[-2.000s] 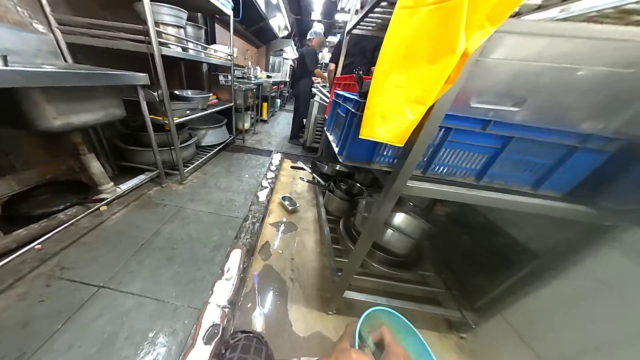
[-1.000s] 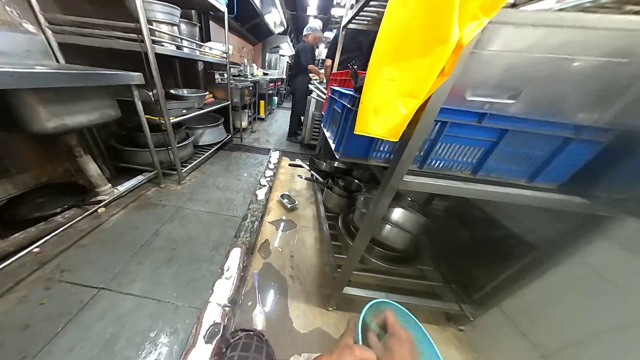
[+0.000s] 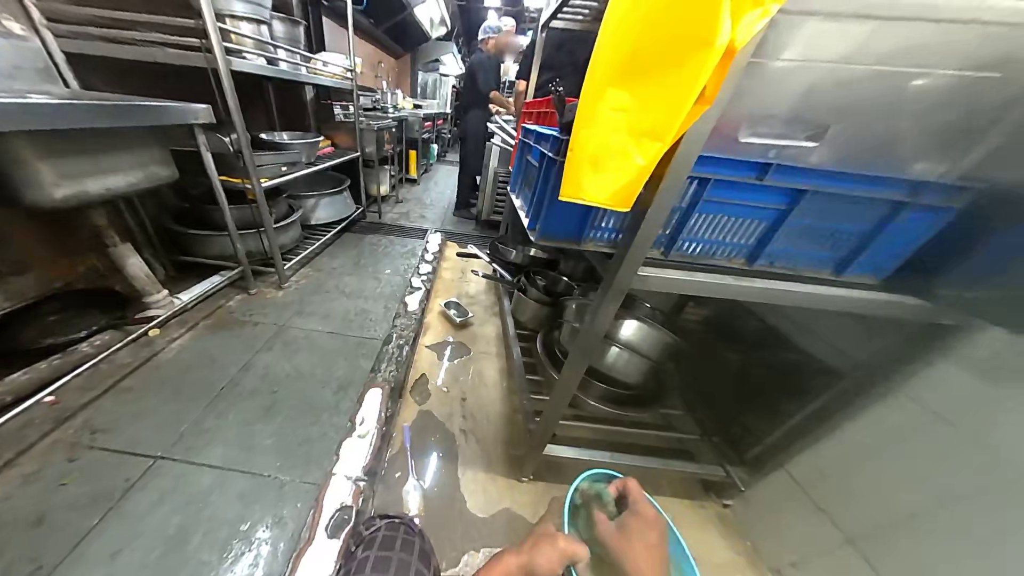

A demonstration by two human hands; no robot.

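Low in the head view, a turquoise plastic basin (image 3: 678,544) stands near the wet ledge by the rack's foot. My left hand (image 3: 548,548) is at the basin's left rim, its thumb toward the inside; its grip is partly hidden. Inside the basin my right hand (image 3: 636,528) has its fingers bent around a greenish scouring pad (image 3: 596,500). What lies at the bottom of the basin is hidden by the hands.
At right, a steel rack (image 3: 612,320) holds blue crates (image 3: 752,216), a yellow cloth (image 3: 648,104) and steel pots (image 3: 640,344). A small steel tray (image 3: 457,311) and a brush-like tool (image 3: 411,480) lie on the ledge. A person (image 3: 478,112) stands in the aisle.
My right hand has moved about inside the basin, and the greenish pad shows more plainly now. The basin remains low in the view, near the rack's foot.
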